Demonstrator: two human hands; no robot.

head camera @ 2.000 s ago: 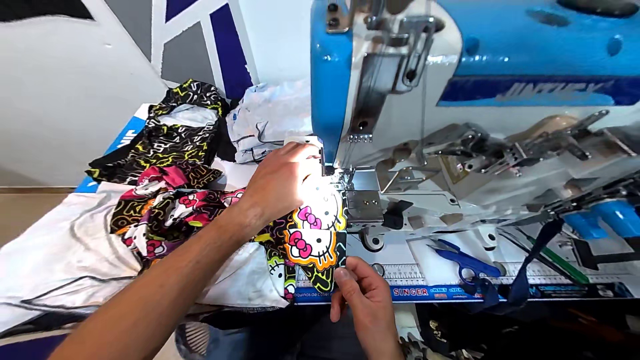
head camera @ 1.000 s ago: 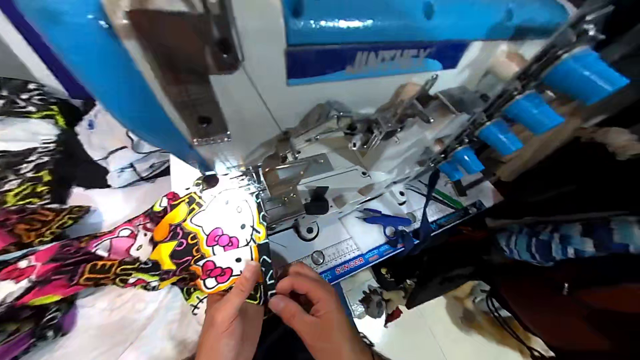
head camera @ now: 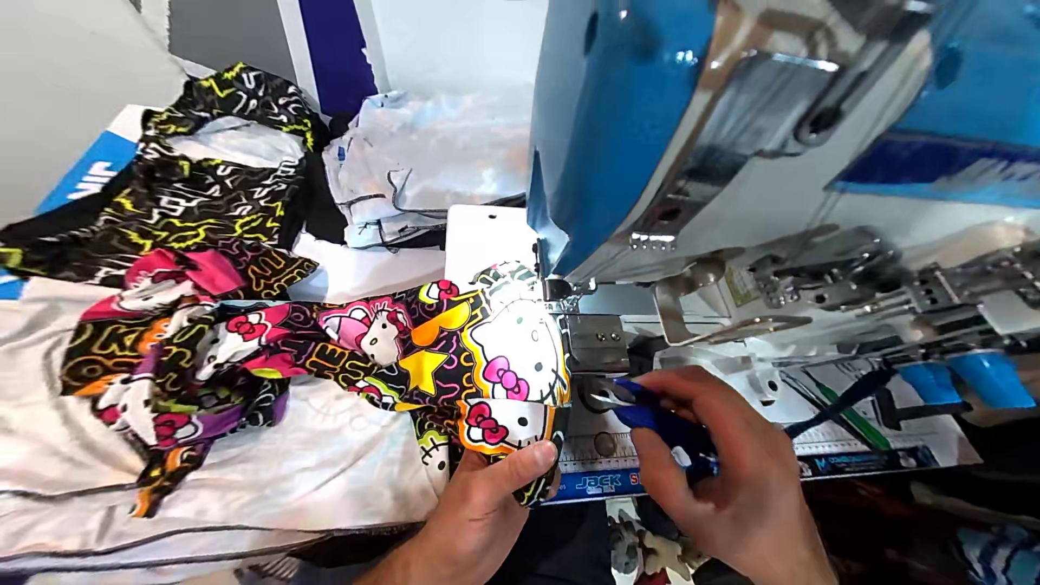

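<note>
My left hand [head camera: 491,504] grips the lower edge of a printed cartoon-cat fabric piece [head camera: 422,370], thumb on top. The fabric's upper right end lies by the needle and presser foot [head camera: 561,292] of a blue and white overlock sewing machine [head camera: 617,122], under its bright light. My right hand [head camera: 723,471] is closed around blue-handled thread snips [head camera: 650,414], whose metal tips point left toward the fabric's edge without plainly touching it. Part of the handles is hidden by the fingers.
A black and neon patterned garment [head camera: 211,179] and folded pale fabric [head camera: 431,162] lie behind at left. White cloth [head camera: 341,455] spreads over the table. A ruler strip [head camera: 601,479] runs along the front edge. Green-handled tweezers [head camera: 853,418] and blue thread-tension parts [head camera: 983,382] are at right.
The blue snips, lying on the machine bed in the earlier frames, are now in my right hand, which has left the fabric's edge. My left hand still holds the fabric's lower edge.
</note>
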